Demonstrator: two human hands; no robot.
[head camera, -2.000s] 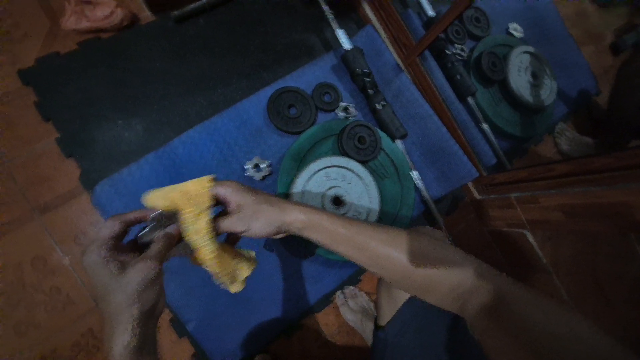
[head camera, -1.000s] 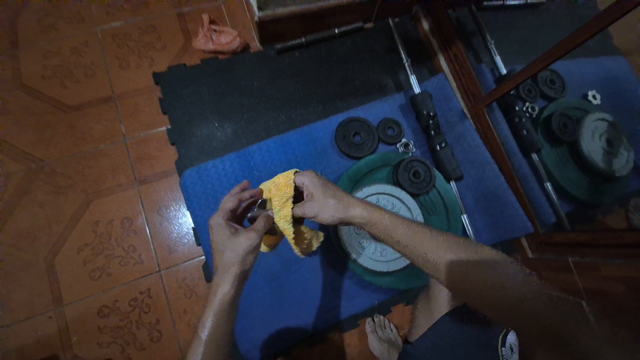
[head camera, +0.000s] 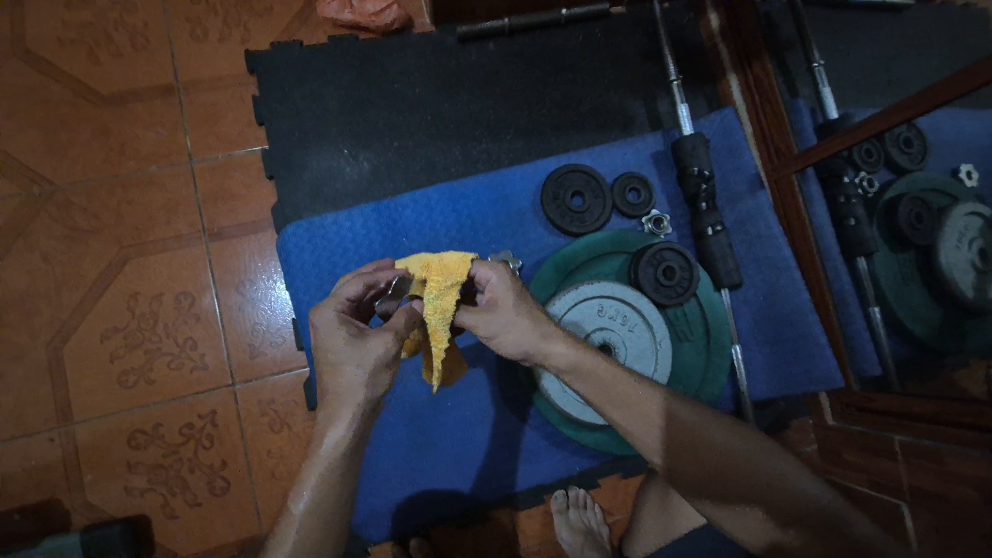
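Observation:
My left hand (head camera: 360, 318) grips a small shiny metal piece (head camera: 393, 298), partly hidden by its fingers; its exact kind I cannot tell. A yellow cloth (head camera: 443, 298) is pinched in my right hand (head camera: 500, 310) and hangs between both hands, touching the metal piece. Just behind my right hand, a star-shaped metal collar (head camera: 505, 260) lies on the blue mat (head camera: 434, 221). Right of the hands, a grey weight plate (head camera: 643, 325) rests on a larger green plate (head camera: 705, 349), with a small black plate (head camera: 664, 273) near its upper edge.
Two black plates (head camera: 576, 199) and another star collar (head camera: 656, 223) lie beyond the green plate. A barbell with black padding (head camera: 705, 209) runs alongside a wood-framed mirror (head camera: 763, 139). A black rubber mat (head camera: 434, 116) lies under the blue one; an orange-red crumpled item (head camera: 364, 14) sits on the tiles.
The yellow cloth, spread and blurred two seconds ago, now hangs in a narrow fold between my hands. Both hands keep their hold. The view has shifted.

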